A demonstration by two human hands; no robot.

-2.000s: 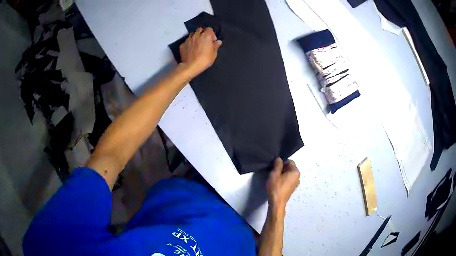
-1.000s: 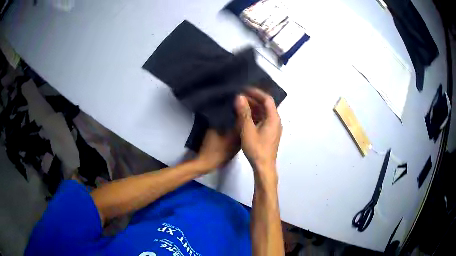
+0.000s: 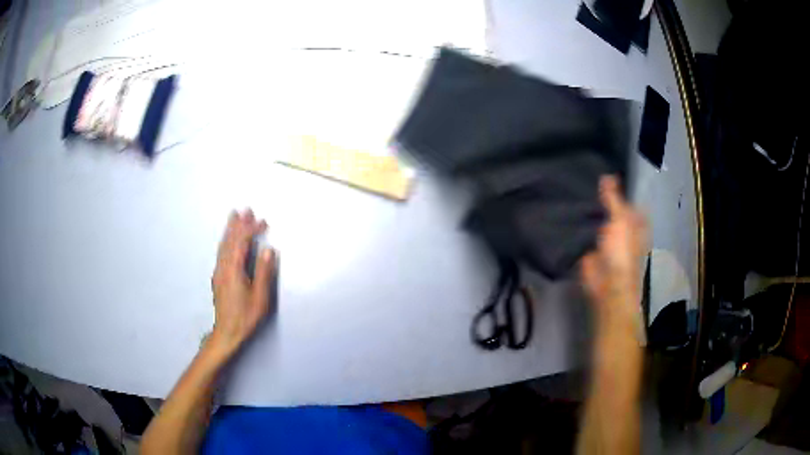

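Observation:
Folded black fabric (image 3: 524, 151) is at the right of the table, blurred by motion. My right hand (image 3: 617, 244) holds its lower right edge, with the thumb on top; the other fingers are partly hidden or blurred. My left hand (image 3: 242, 280) is left of centre over the table, empty, with thumb and fingers apart. The black shears (image 3: 504, 318) show their looped handles below the fabric; their blades are hidden under it. The pale wooden block (image 3: 351, 166) lies between my left hand and the fabric.
The wrapped bundle (image 3: 115, 111) with dark blue ends lies at the upper left. White paper (image 3: 266, 53) with thin lines lies across the back. A black offcut (image 3: 654, 126) and more scraps are near the table's right edge (image 3: 700, 204). Dark clutter is beyond it.
The view has turned to the right. The black fabric has been gathered and carried right, over the shears, by my right hand. My left hand has let go and moved apart from it.

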